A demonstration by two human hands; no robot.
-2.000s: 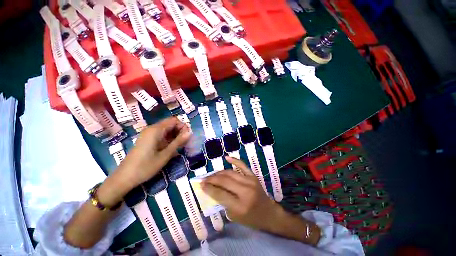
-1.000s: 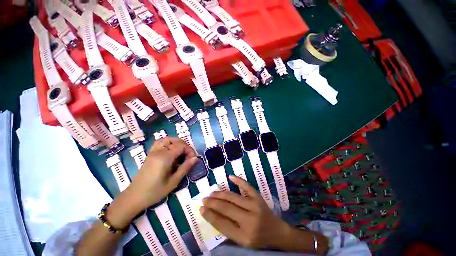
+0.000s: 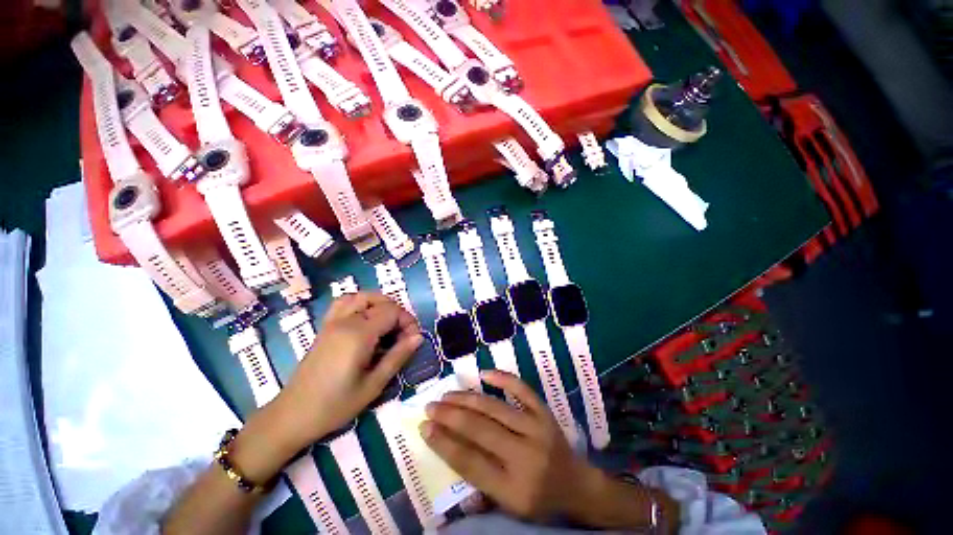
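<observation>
Smartwatches with pale pink straps lie in a row on the green bench; the four to the right show bare black faces, one of them a smartwatch (image 3: 456, 335). My left hand (image 3: 355, 350) is at a watch with a grey, lined face (image 3: 421, 362), fingertips bunched at its left edge; whether they pinch a film cannot be told. My right hand (image 3: 512, 444) holds a cream and white backing card (image 3: 434, 460) over the straps just below that watch. My left hand and forearm hide parts of the watches further left.
Pink watches lie face down on a red tray (image 3: 585, 63) behind the row. A bottle with a yellowish ring (image 3: 672, 113) and white scrap paper (image 3: 664, 183) lie back right. White paper sheets (image 3: 115, 376) lie at left. Floor trays (image 3: 731, 397) show lower right.
My left hand has come down from above the row, where it held a clear film, to the watch face, which now looks grey and lined. My right hand still holds the card.
</observation>
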